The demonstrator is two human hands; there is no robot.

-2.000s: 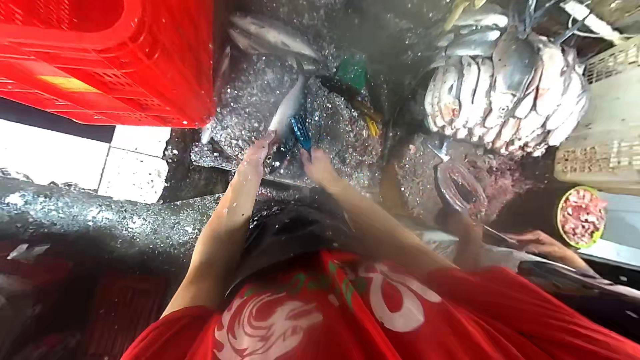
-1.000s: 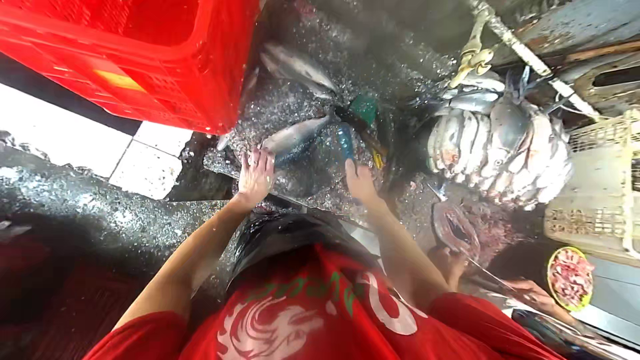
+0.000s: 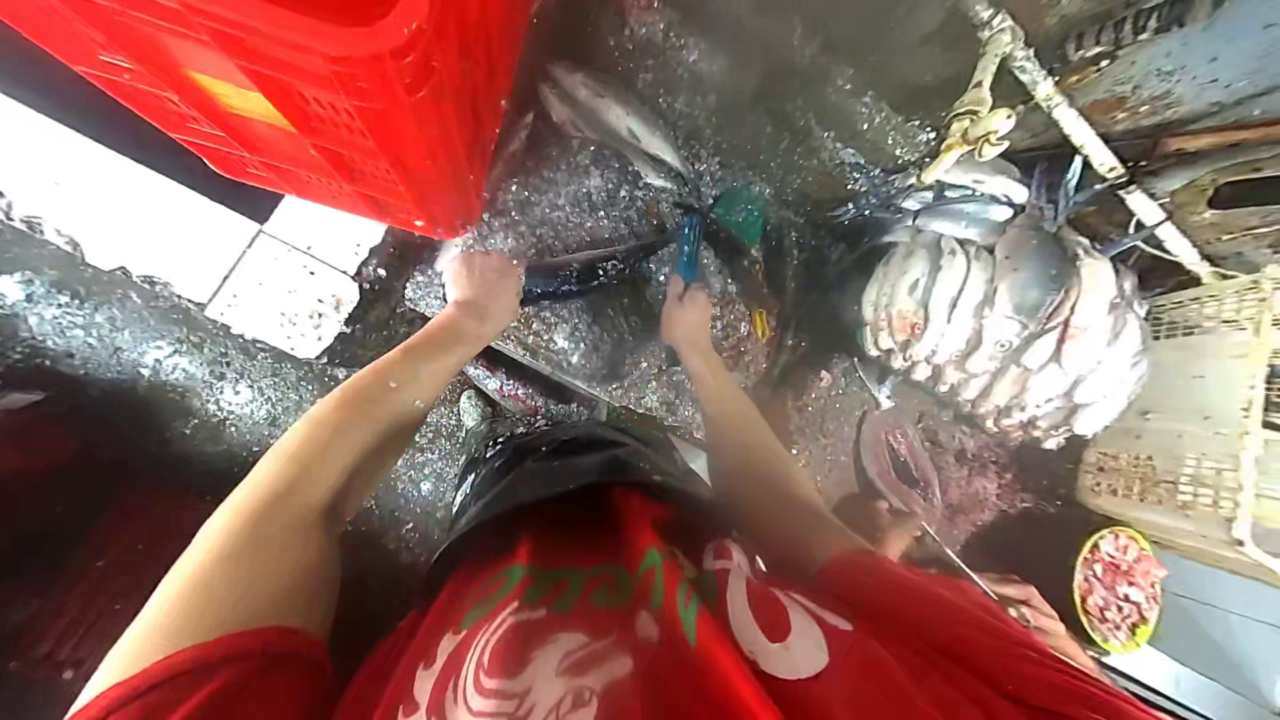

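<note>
My left hand (image 3: pixel 482 290) is closed around the head end of a dark-backed fish (image 3: pixel 600 272), which lies across the wet, scale-covered work surface with its tail toward the right. In my right hand (image 3: pixel 688 315) is a blue-handled tool (image 3: pixel 690 245), held upright in the view near that tail; its working end cannot be made out. Beyond them rests another silvery fish (image 3: pixel 620 120). A green object (image 3: pixel 740 213) is just right of the blue tool.
A red plastic crate (image 3: pixel 400 130) stands at upper left. On the right are a pile of fish (image 3: pixel 1000 310), a pipe with a tap (image 3: pixel 975 125), and a cream crate (image 3: pixel 1180 440). A co-worker's hands (image 3: pixel 1030 610) hold a knife by a cut fish (image 3: pixel 900 460), near a basket of fish pieces (image 3: pixel 1118 590).
My left hand has gone from lying spread on the fish to gripping its head end. The fish now shows its dark back instead of its pale side.
</note>
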